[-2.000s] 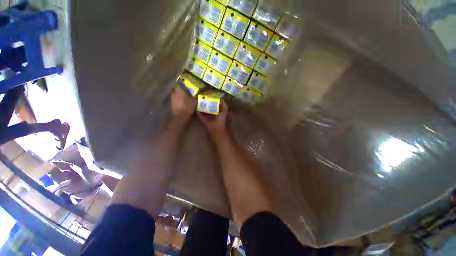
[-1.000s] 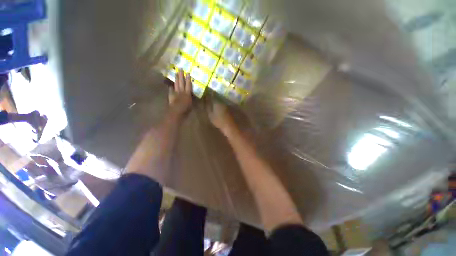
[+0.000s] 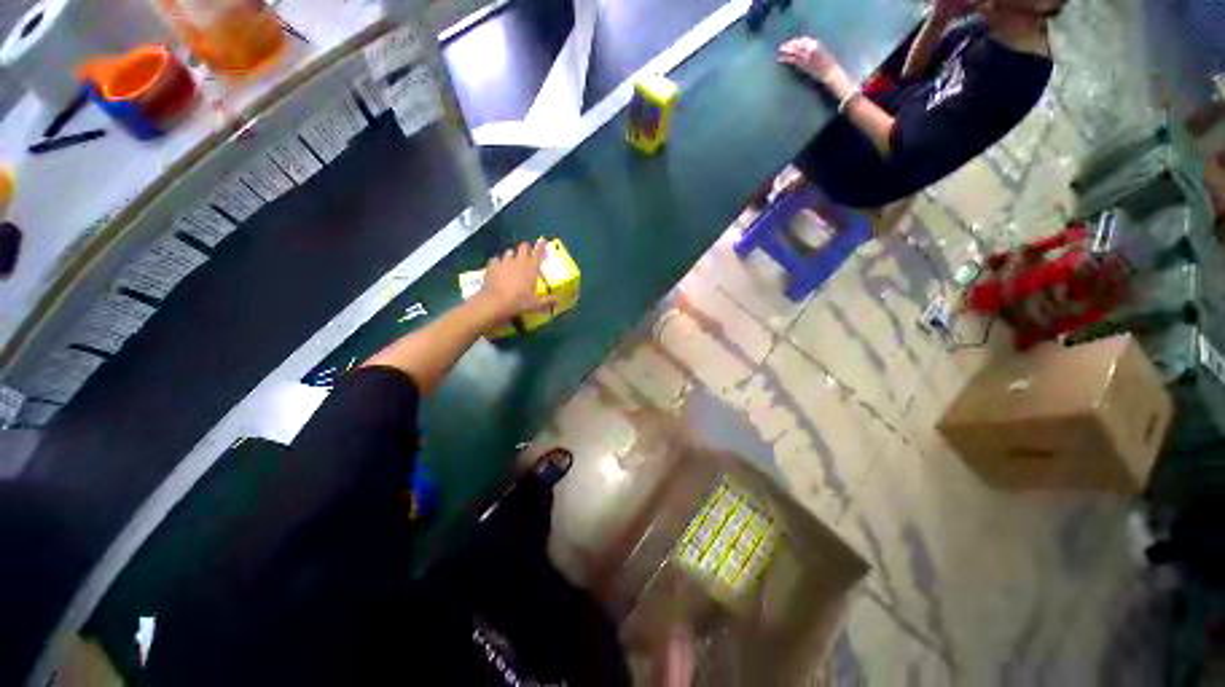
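Small yellow product boxes [image 3: 558, 285] stand in a short row on the green bench. My left hand [image 3: 513, 279] lies over them from above, fingers bent around them. Another yellow box [image 3: 653, 113] stands apart farther up the bench. The large open carton [image 3: 822, 570] with its clear liner is on the floor at the lower right. Rows of yellow boxes with white labels [image 3: 730, 534] show inside it. A blurred, skin-coloured shape over the carton at the bottom edge looks like my right hand [image 3: 676, 660]; its fingers cannot be made out.
A person in a dark shirt [image 3: 961, 108] is at the bench's far side, near a blue stool [image 3: 806, 239]. A closed brown carton [image 3: 1068, 413] and a red item [image 3: 1055, 285] are on the floor at right. An orange tape roll [image 3: 141, 83] lies on the upper-left shelf.
The view has swung from the carton's inside to the bench. My left hand has left the carton and is now on boxes on the bench. The right has blurred at the bottom edge.
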